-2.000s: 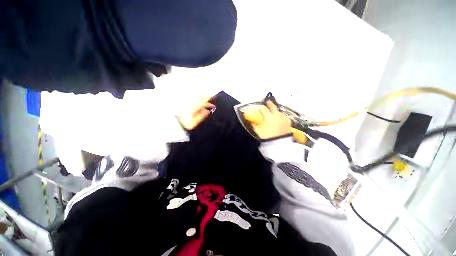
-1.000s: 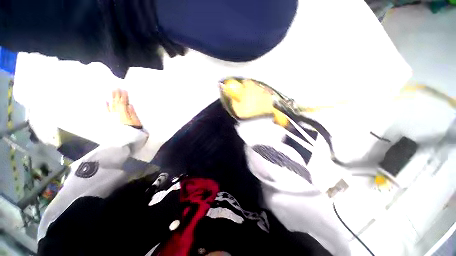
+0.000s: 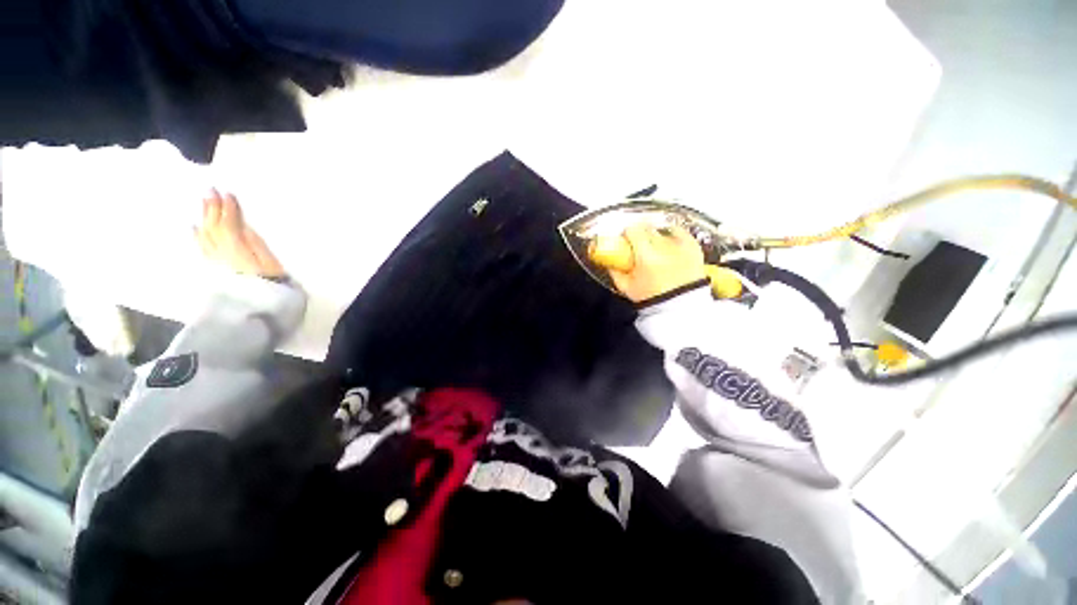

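Dark shorts (image 3: 472, 278) lie on the white ironing table cover (image 3: 756, 106) in front of me, with a small pale logo near their upper corner. My right hand (image 3: 656, 262) is closed around the yellow-orange handle of the steam iron (image 3: 579, 231). The iron's pointed metal tip faces left, over the right edge of the shorts. My left hand (image 3: 236, 240) is empty with fingers apart, over the white cover to the left of the shorts. The lower edge of the shorts is hidden by my clothing.
The navy padded board (image 3: 413, 30) and a dark stack of cloth (image 3: 201, 83) are at the upper left. A yellow-tan steam hose (image 3: 898, 213) and black cable (image 3: 833, 313) run right from the iron. A black-and-white box (image 3: 939, 290) is at the right.
My left hand let go of the cloth and moved left. The shorts now show more broadly, with their logo in view. The iron stays in my right hand, beside the shorts.
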